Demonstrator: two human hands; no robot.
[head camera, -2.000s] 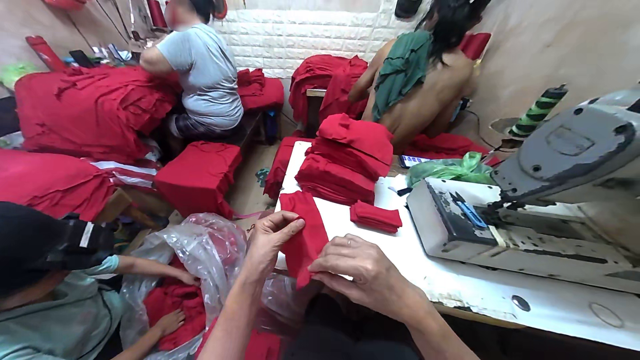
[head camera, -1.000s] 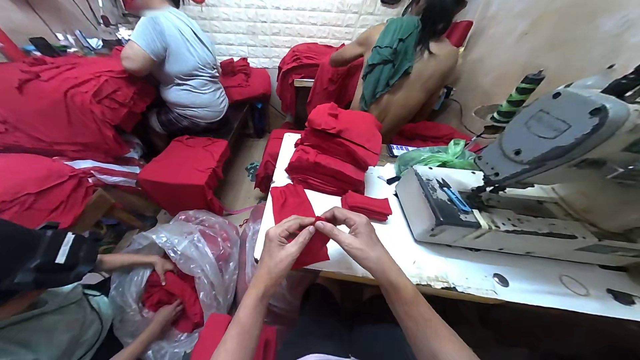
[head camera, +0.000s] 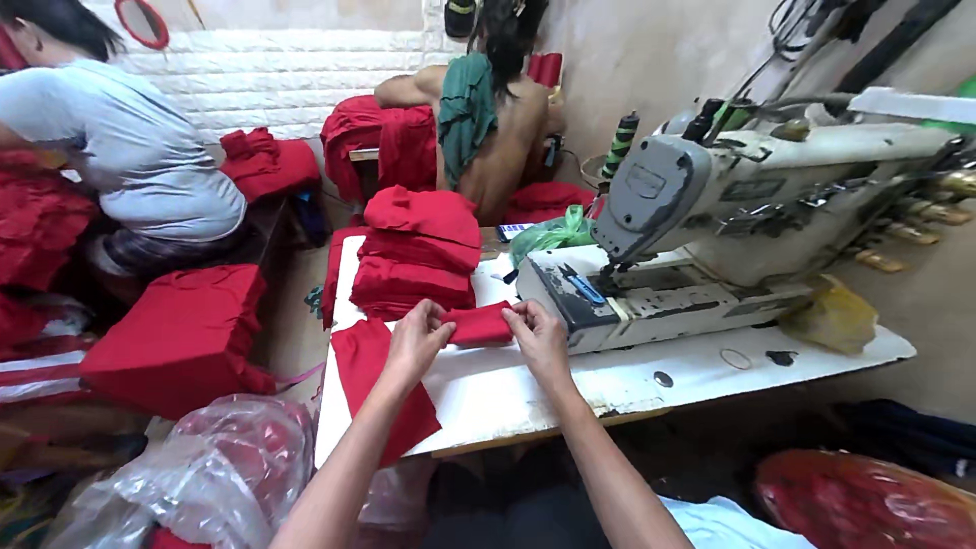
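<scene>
My left hand and my right hand pinch the two ends of a small folded red fabric piece at the white sewing table. Directly behind it rises a tall stack of folded red cloth. A flat strip of red fabric lies under and beside my left forearm, hanging over the front edge. To the right of my right hand stands an industrial sewing machine, with blue-handled thread snips on its bed.
A green plastic bag and a phone lie behind the machine bed. Two people work further back beside red cloth. Clear plastic bags stand at the lower left, near a red cloth-covered block. A yellow bag sits at the right.
Both hands have moved from the red strip near the front edge to the small folded piece; the strip now lies let go on the table. The view has swung right.
</scene>
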